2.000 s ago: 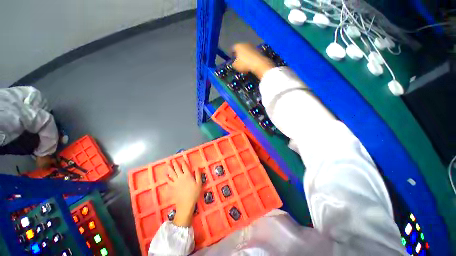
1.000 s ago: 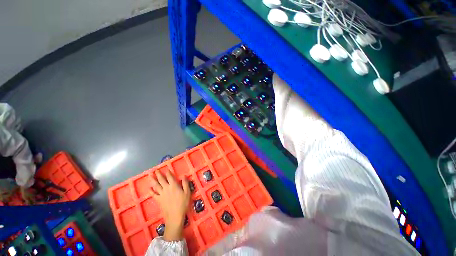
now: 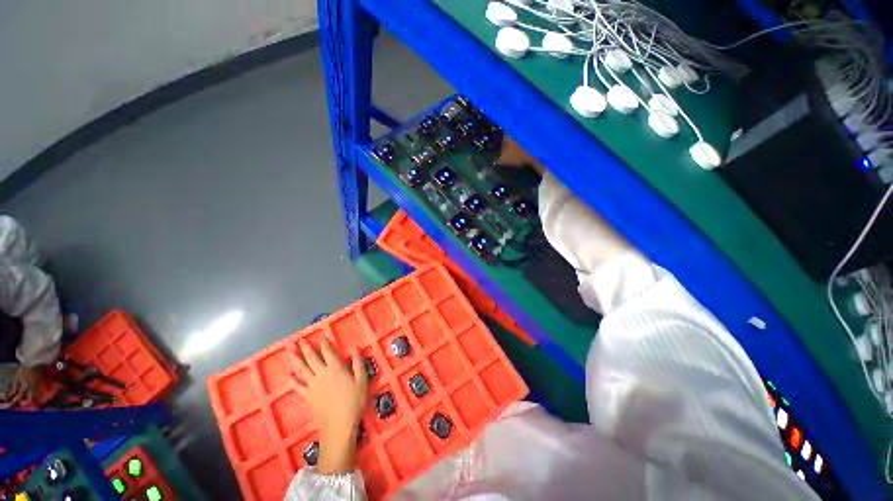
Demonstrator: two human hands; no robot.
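An orange-red compartment tray [image 3: 460, 347] rests tilted against my front at the lower middle. Several dark watch heads [image 3: 419, 385] lie in its compartments. My left hand [image 3: 331, 389] lies flat over the tray with fingers spread, partly covering some watch heads. My right hand [image 3: 513, 155] reaches into the blue rack, over the shelf of watch heads [image 3: 446, 177] with small blue lit screens. The rack's blue beam hides part of this hand, so its fingers and anything in them cannot be made out.
White charging cables with round pucks [image 3: 588, 101] lie on the green upper shelf. A black box [image 3: 813, 186] stands beside them. Another orange tray [image 3: 411, 240] lies under the rack shelf. A person [image 3: 29, 294] works at a tray [image 3: 117, 357] at left. A second rack [image 3: 59, 431] stands lower left.
My right hand was over the near end of the rack shelf, then hidden behind the beam, and now partly shows at the beam's edge. My left hand has stayed on the tray.
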